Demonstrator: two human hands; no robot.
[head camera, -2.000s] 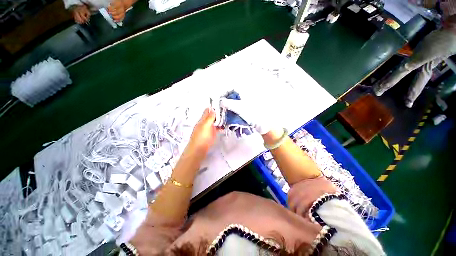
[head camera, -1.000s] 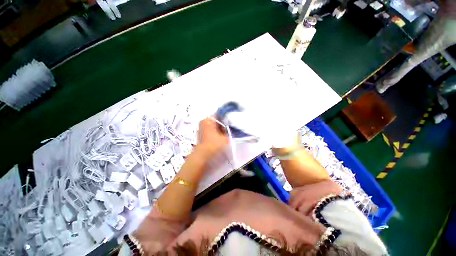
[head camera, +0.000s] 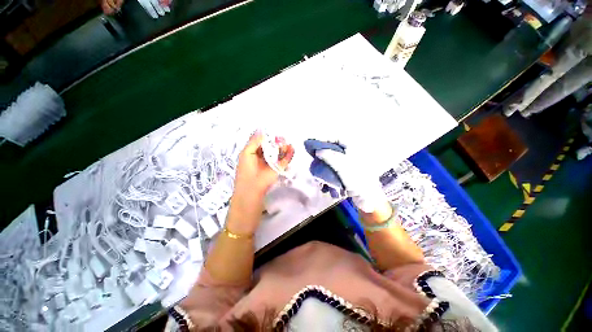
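Observation:
My bare left hand (head camera: 261, 167) holds a small white corded unit (head camera: 271, 154) with its fingers curled around it, above the white bench sheet (head camera: 272, 104). My gloved right hand (head camera: 348, 172) holds a crumpled dark blue cloth (head camera: 324, 170), a short gap to the right of my left hand. The white glove blends with the sheet, so its fingers are hard to make out. A heap of white corded units (head camera: 156, 249) lies on the sheets to the left of my left forearm, with loops of thin white cord above the blocks.
A blue bin (head camera: 509, 262) full of white corded units stands right of my lap. A labelled bottle (head camera: 406, 40) stands by the sheet's far corner. A ribbed white stack (head camera: 31, 113) lies far left. A brown stool (head camera: 492, 148), floor tape and another person's legs are at right; other hands show top left.
My hands were together at the cloth and have moved apart. My left hand is now clear of the cloth with the unit, and my right hand is farther right with the cloth.

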